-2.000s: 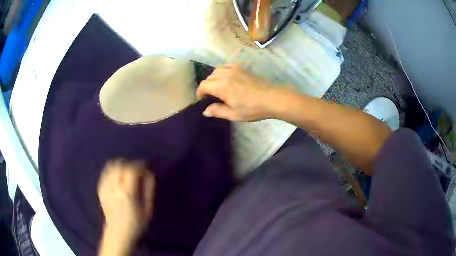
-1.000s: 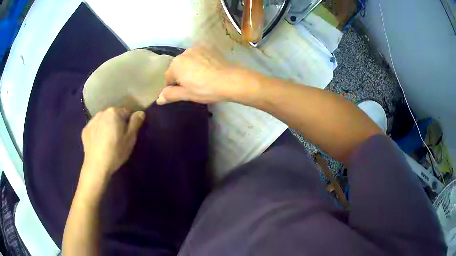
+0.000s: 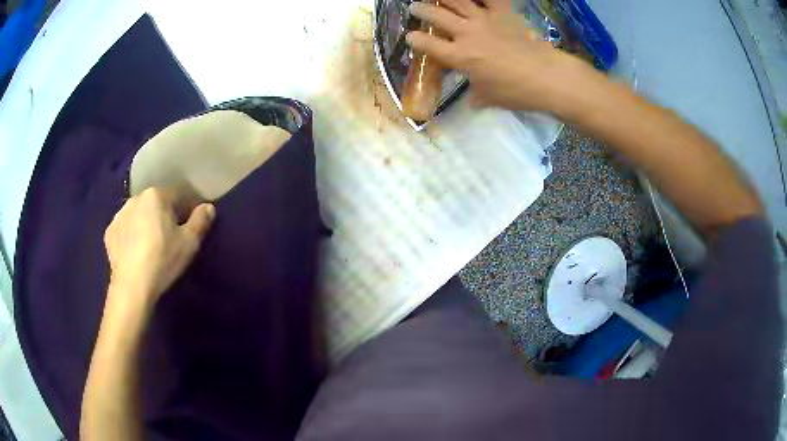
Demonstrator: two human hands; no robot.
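Observation:
A dark purple garment (image 3: 250, 293) lies spread over the white board. Its oval opening shows a beige pad (image 3: 198, 151) inside, with a dark shiny lining strip along the far edge. My left hand (image 3: 155, 241) pinches the near edge of the opening between thumb and fingers. The steam iron (image 3: 393, 73) stands at the top of the view, pointed tip towards me. My right hand (image 3: 475, 52) is over its orange-brown handle (image 3: 423, 90), fingers spread across it; whether they close on the handle is unclear.
The board cover (image 3: 414, 207) is cream, with brown scorch marks near the iron. To the right are a speckled floor (image 3: 509, 250), a round white disc on a stem (image 3: 587, 284), a blue tray edge (image 3: 591, 34) and a pale panel with a cable.
My right hand has left the opening's edge and moved up right to the iron. My left hand has come up to the opening and holds its edge. The lining strip shows more.

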